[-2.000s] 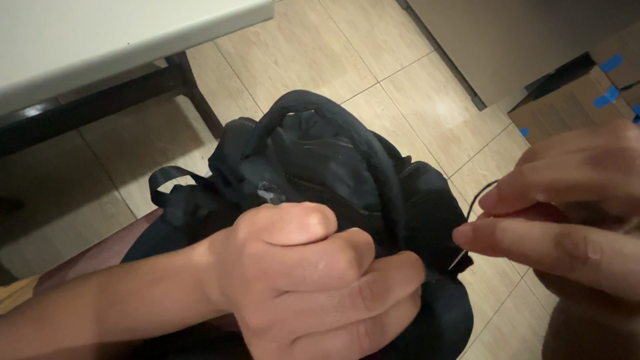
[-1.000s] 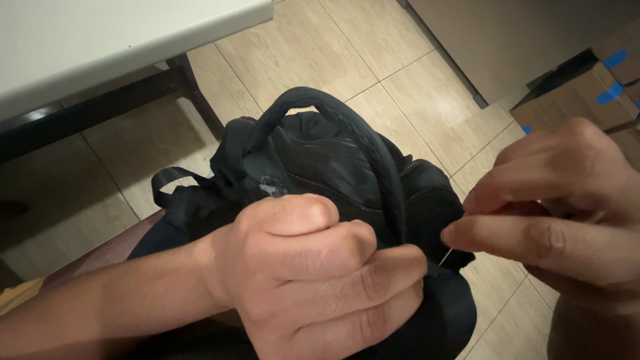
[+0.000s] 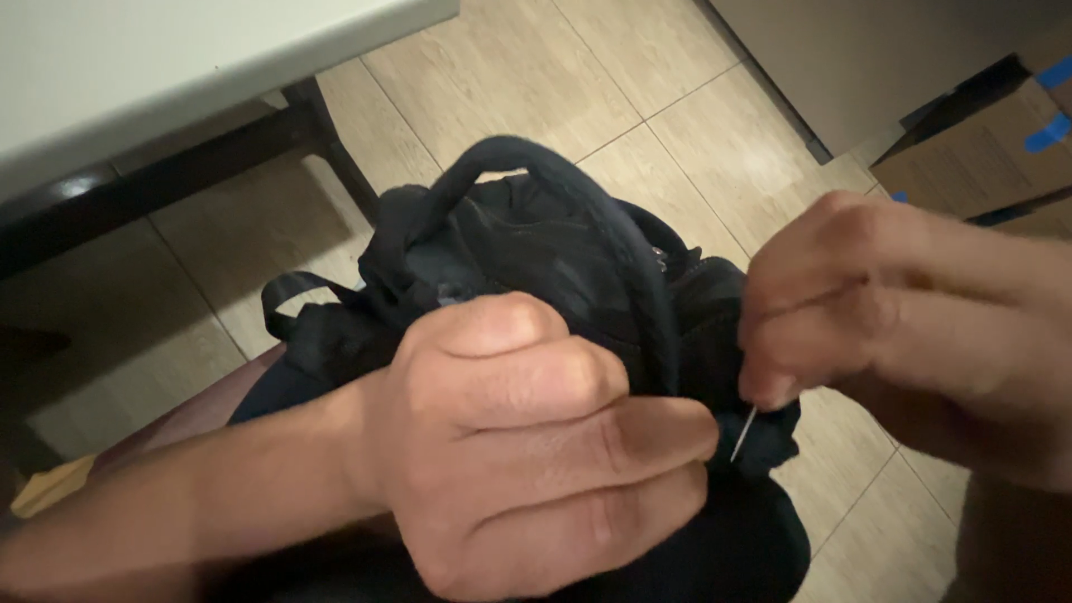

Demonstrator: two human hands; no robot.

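Note:
A black fabric bag [image 3: 536, 243], seemingly a backpack, lies over the lap, its padded strap [image 3: 620, 226] arching across the top. My left hand [image 3: 544, 452] is closed in front of it, fingers curled against the dark fabric; what they grip is hidden beneath them. To the right, my right hand [image 3: 837, 327] pinches a thin sewing needle [image 3: 744, 434] between thumb and fingers. The needle slants down and left, its lower end close to the left fingertips and over dark fabric. A small ribbon loop [image 3: 293, 293] sticks out at the bag's left.
A white table [image 3: 209, 67] with a dark frame [image 3: 167, 176] fills the upper left. Cardboard boxes [image 3: 971, 159] with blue tape stand at the right, beside a grey panel [image 3: 854, 59]. Light tiled floor [image 3: 536, 84] lies beyond the bag.
My right hand has turned, and the needle now points down and left from its fingertips. A dark thread arc seen there two seconds ago no longer shows. My left hand has stayed nearly still.

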